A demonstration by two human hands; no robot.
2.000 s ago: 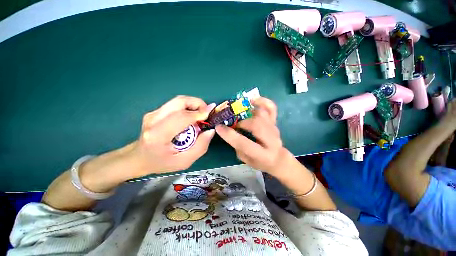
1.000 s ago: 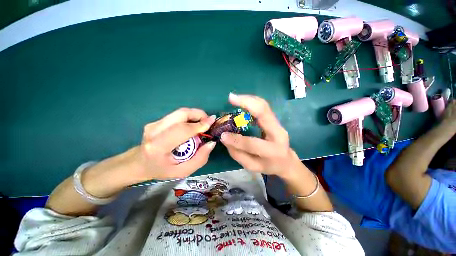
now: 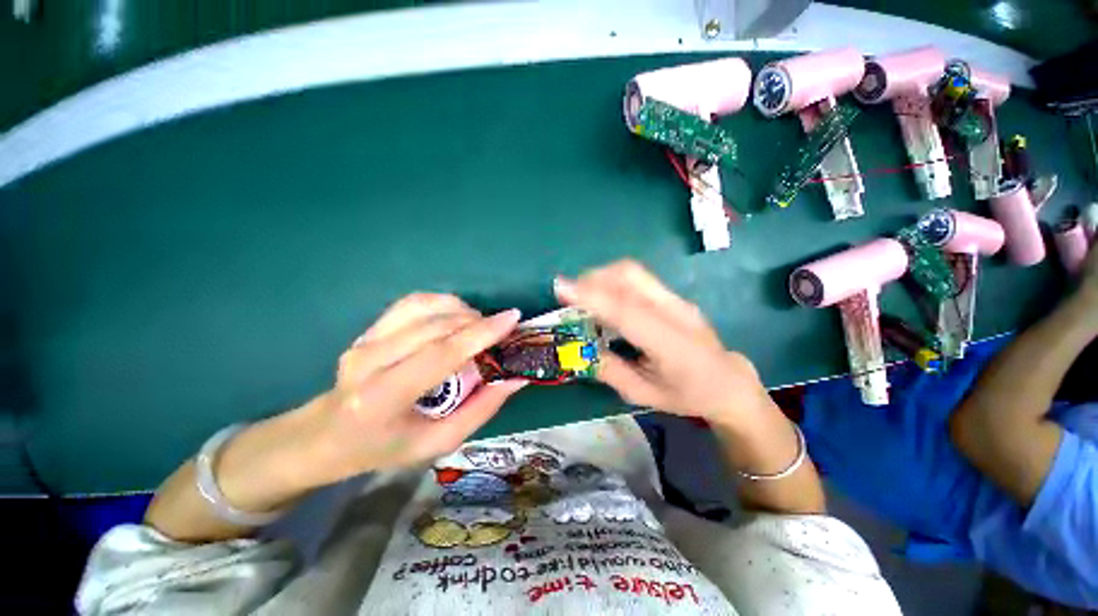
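Note:
My left hand (image 3: 403, 375) grips a small pink hair dryer (image 3: 467, 383) by its barrel; the round end with its dark grille shows below my fingers. A circuit board with a purplish-black part (image 3: 530, 359) and a yellow block (image 3: 573, 354) lies along the handle shell, which points right. Red wires run along the board's lower edge. My right hand (image 3: 660, 343) is at the board's right end, with its thumb at the end and its fingers raised above it. Whether the thumb presses on it is unclear.
Several pink half-built hair dryers (image 3: 843, 267) lie at the right of the green bench (image 3: 301, 205), green boards and red wires hanging out. A white rail (image 3: 397, 51) curves along the far edge. Another person's arm and blue sleeve (image 3: 1035, 481) are at the right.
The hair dryer and both hands have moved lower in view. The board now lies more level along the handle, with more of it showing. My right fingers have shifted to its right end.

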